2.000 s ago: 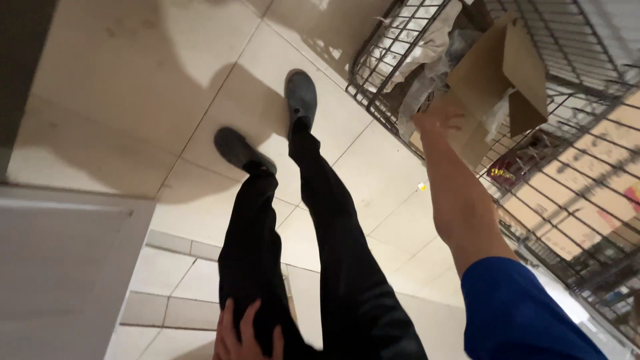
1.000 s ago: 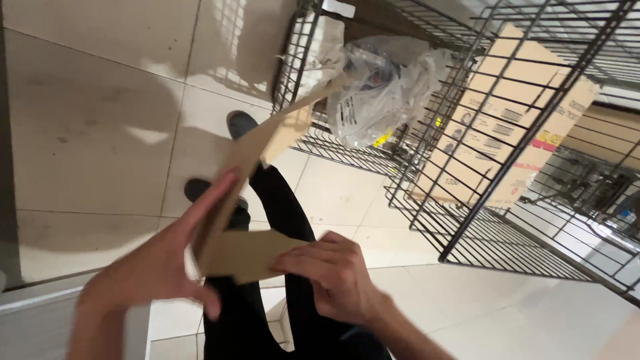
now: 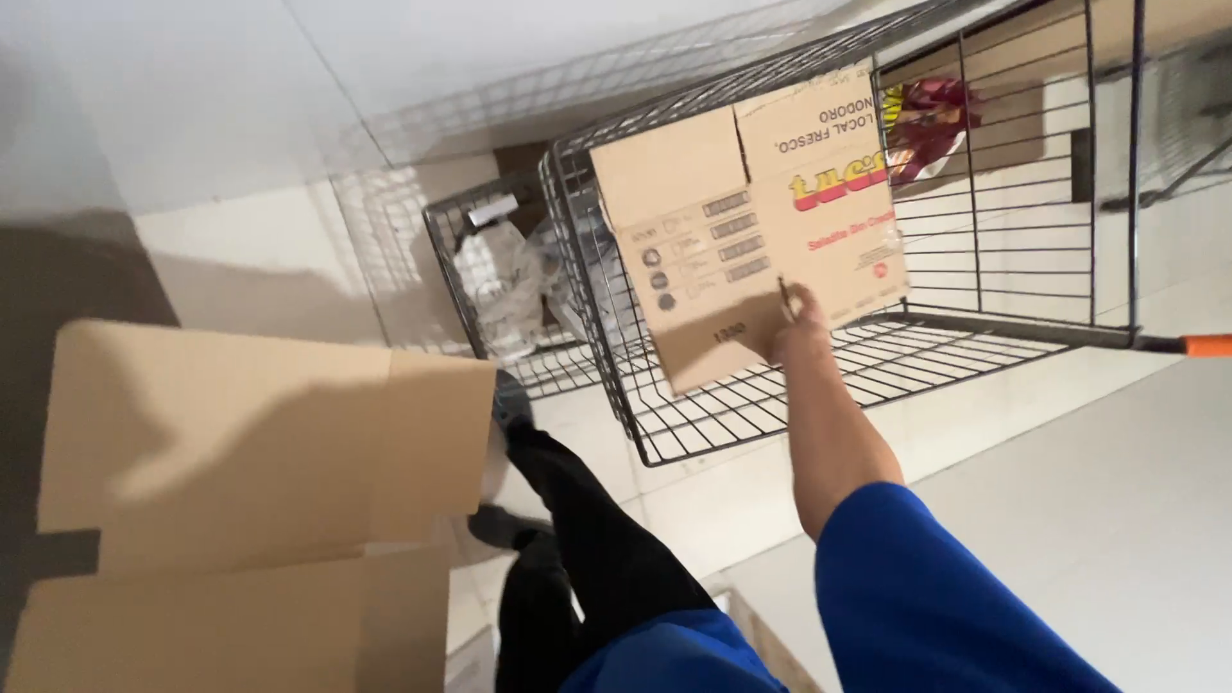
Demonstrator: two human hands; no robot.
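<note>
My right hand reaches into a black wire shopping cart and grips the lower part of a flattened printed cardboard box, with its fingers at a slot. That cardboard leans inside the basket and bears writing. A large unprinted cardboard sheet, with folds and flaps, spreads across the left side. My left hand is out of view, so what it holds cannot be seen.
Behind the cart's end, a lower wire basket holds crumpled clear plastic. A dark red and yellow package shows beyond the printed cardboard. An orange handle part is at far right. My shoes stand on pale floor tiles.
My right hand has left the small cardboard piece that both hands held a second ago and now grips the printed cardboard in the cart. My left hand has gone out of view.
</note>
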